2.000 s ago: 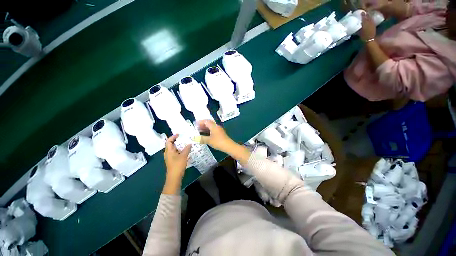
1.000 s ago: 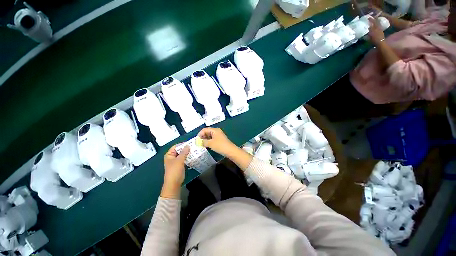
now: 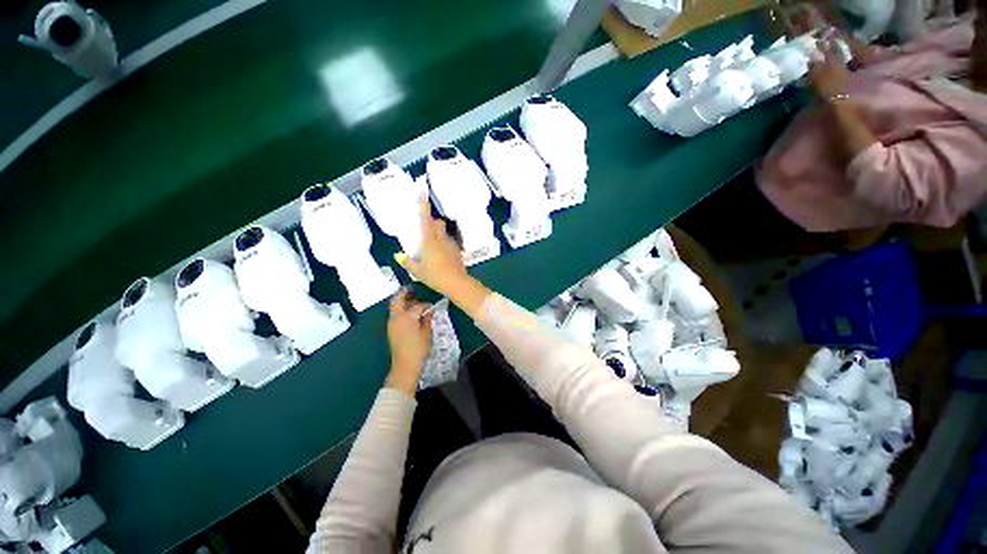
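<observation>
Several white security cameras stand in a slanting row along the green bench, dark lenses toward the conveyor and flat bases toward me. My left hand (image 3: 409, 330) holds a white label sheet (image 3: 439, 348) with small dark print at the bench's front edge. My right hand (image 3: 436, 255) reaches over a camera (image 3: 391, 200) in the middle of the row, fingers at its body and covering its lower part. A yellow spot (image 3: 404, 260) shows at a right fingertip. Whether a label is at the right fingertips cannot be told.
More cameras lie piled at the bench's left end (image 3: 38, 465) and in a round container (image 3: 649, 314) below the bench. A pink-clothed person (image 3: 882, 146) handles cameras (image 3: 720, 92) at the right. A blue bin (image 3: 863, 298) and another camera pile (image 3: 846, 433) are lower right.
My right hand has left the label sheet and moved up to a camera in the row. My left hand with the sheet has moved slightly right. The row appears further right in view.
</observation>
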